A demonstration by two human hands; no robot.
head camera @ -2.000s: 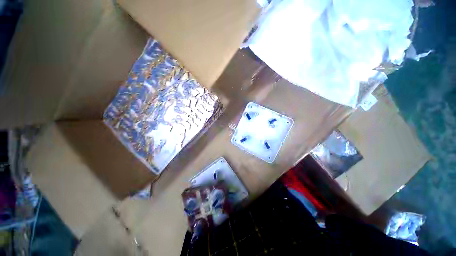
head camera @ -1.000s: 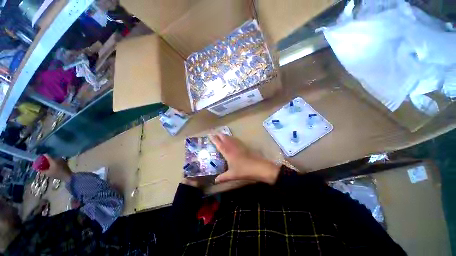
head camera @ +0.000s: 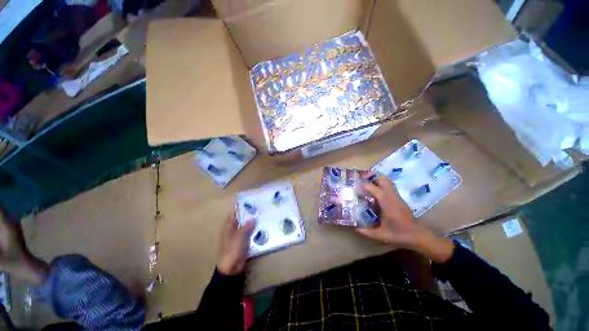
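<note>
My right hand [head camera: 397, 216] grips the right side of a shiny brown-copper square plate [head camera: 342, 194] that has short posts at its corners. My left hand [head camera: 234, 242] touches the left edge of a white square plate [head camera: 274, 210] with four short posts, on the cardboard. Whether its fingers close on it is hard to tell. Another white plate with four posts [head camera: 413, 184] lies to the right, partly behind my right hand. A smaller-looking white plate [head camera: 225, 157] lies further back at left, near the carton.
A large open carton [head camera: 187, 84] holds rows of silver and orange small parts [head camera: 323, 90]. Crumpled white wrapping [head camera: 536, 97] lies at the right. Another person's hand and checked sleeve [head camera: 93, 294] are at the far left. A green belt [head camera: 90, 129] runs behind.
The copper plate, held in my right hand, has moved right, off the white plate. My left hand has come into view at that white plate. The camera view has shifted.
</note>
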